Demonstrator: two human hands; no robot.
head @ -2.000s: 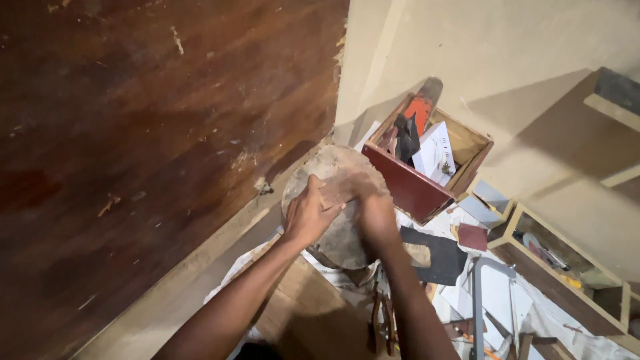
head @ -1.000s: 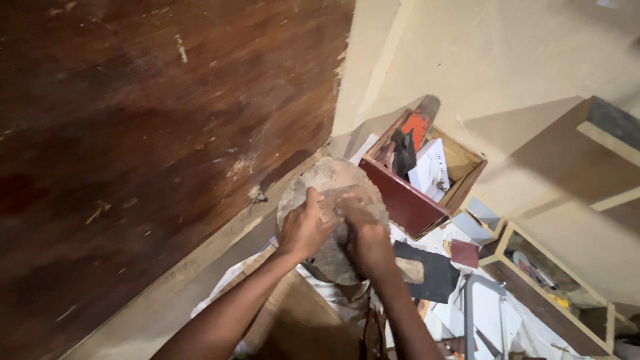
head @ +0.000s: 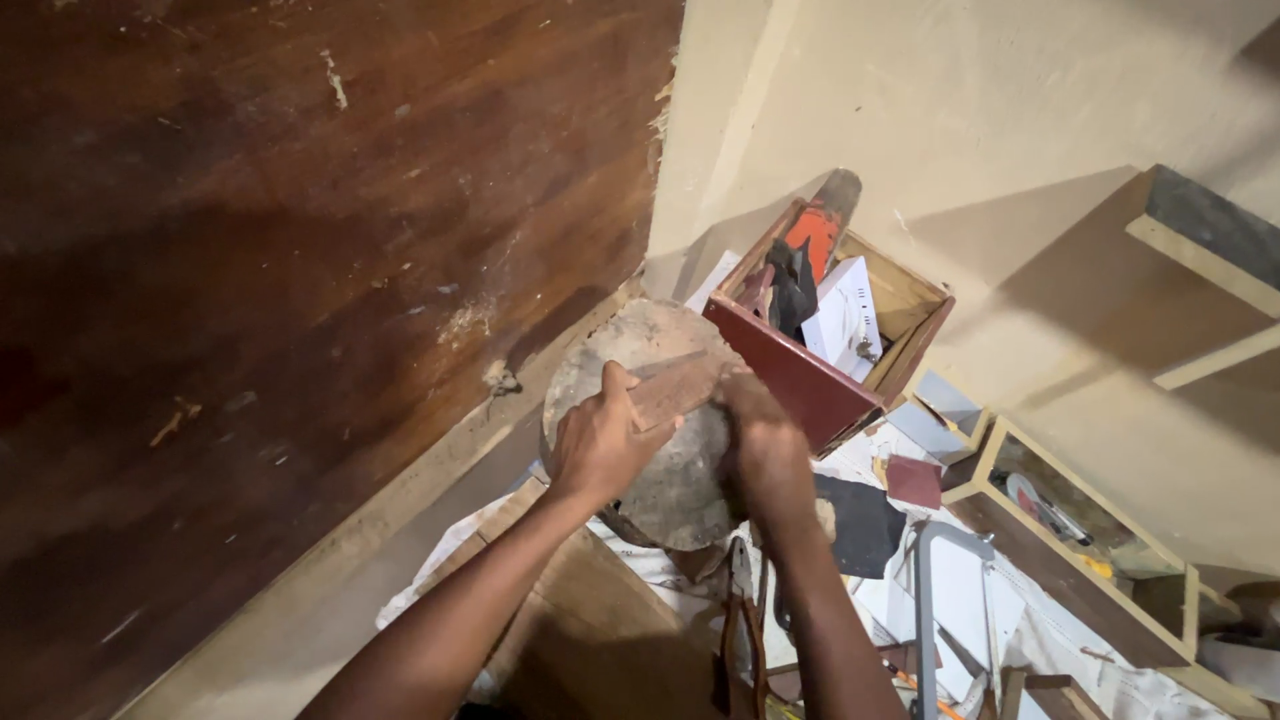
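Observation:
A small reddish-brown block point(head: 680, 388), of wood or a similar material, lies between my hands above a round, grey, worn slab point(head: 668, 490). My left hand point(head: 603, 437) grips the block's left end, its thumb raised and a finger along the near side. At the block's right end is my right hand point(head: 765, 440), blurred, its fingers curled around that end. The slab's top shows around both hands; what supports it is largely hidden. Below it, pliers with brown handles point(head: 742, 610) lie beside my right forearm.
A dark red wooden box point(head: 790, 385) holding a handsaw, black cloth and a white item stands against the wall. To the right are a divided wooden tray point(head: 1080, 570), a hacksaw point(head: 925, 600), dark sheet material point(head: 865, 525) and papers. A brown wooden panel point(head: 330, 250) rises at left.
My right hand has shifted about the block's right end, and more of the block shows between my hands now. My left hand keeps its hold.

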